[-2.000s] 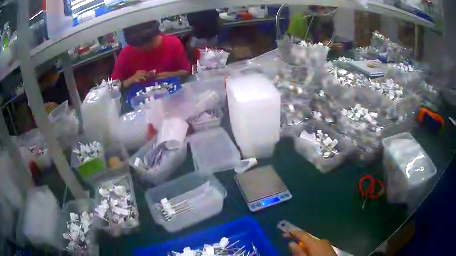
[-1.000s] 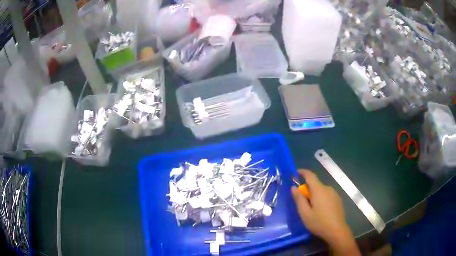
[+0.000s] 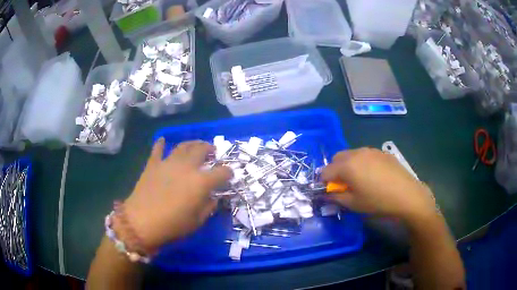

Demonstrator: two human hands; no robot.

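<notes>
A blue tray [image 3: 306, 255] holds a heap of metal pins with white heads [image 3: 261, 181]. My left hand [image 3: 176, 184], bare with a beaded bracelet at the wrist, is over the tray's left part, its fingers spread at the heap's left edge; whether its fingertips grip a pin is unclear. My right hand [image 3: 377, 181] is at the heap's right edge, closed around an orange-handled tool [image 3: 337, 187]. The tool's slim tip is mostly hidden by the fingers.
Behind the tray stand a clear box [image 3: 309, 85] with lined-up pins and a digital scale [image 3: 371, 84]. Clear tubs of pins [image 3: 161, 73] are at upper left. A steel ruler [image 3: 399, 156] lies partly under my right arm. Red scissors [image 3: 483, 148] lie right; a second blue tray [image 3: 25, 226] is far left.
The view has tilted down onto the tray. My left hand has come into view over the heap's left side. My right hand has moved from the tray's right rim to the heap, still holding the tool.
</notes>
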